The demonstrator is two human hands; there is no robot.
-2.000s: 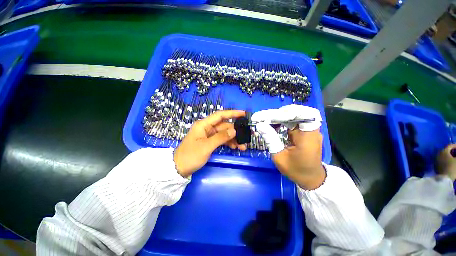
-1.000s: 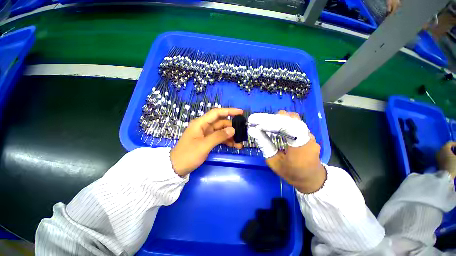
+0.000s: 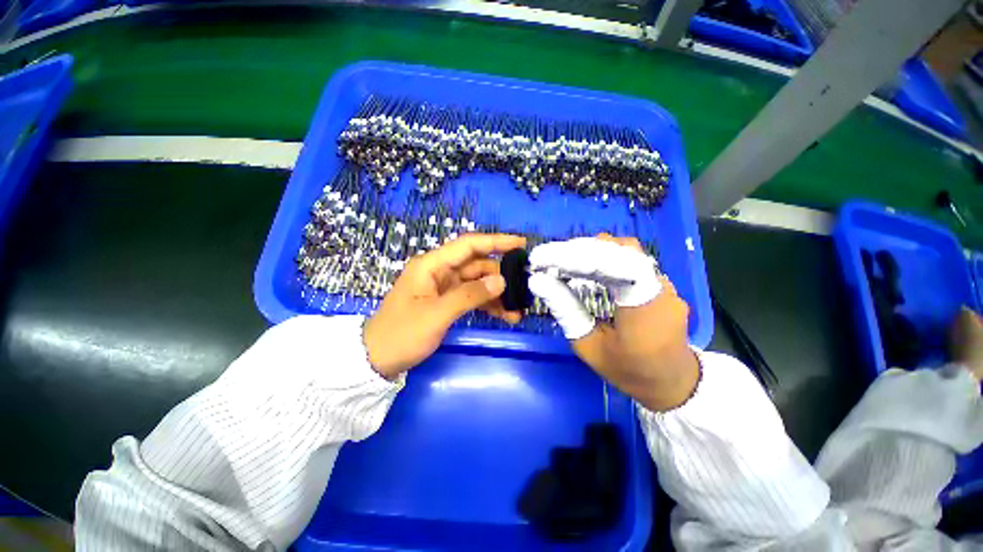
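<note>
My left hand (image 3: 431,302) is bare and holds a small black housing (image 3: 516,279) upright between thumb and fingers, above the front of the blue parts tray (image 3: 282,237). My right hand (image 3: 636,329) has white coverings on its fingers and pinches a thin rod (image 3: 587,276). The rod's inner end meets the housing's right side; how far it goes in is hidden by the fingers. Rods (image 3: 507,151) lie massed in an upper row and a looser lower row in the tray. Several black housings (image 3: 571,491) lie at the right of the lower blue tray (image 3: 431,442).
Dark tweezers-like tool (image 3: 746,343) lies right of the tray. A green belt (image 3: 216,81) runs behind, with a slanting grey post (image 3: 798,124) at right. Blue trays stand left (image 3: 27,129) and right (image 3: 852,253). Another person's sleeve (image 3: 900,442) and hand are at far right.
The rod in my right hand has tilted down to the right and its outer end now sits closer to the fingers. My left hand has barely moved. Pieces on the belt have shifted.
</note>
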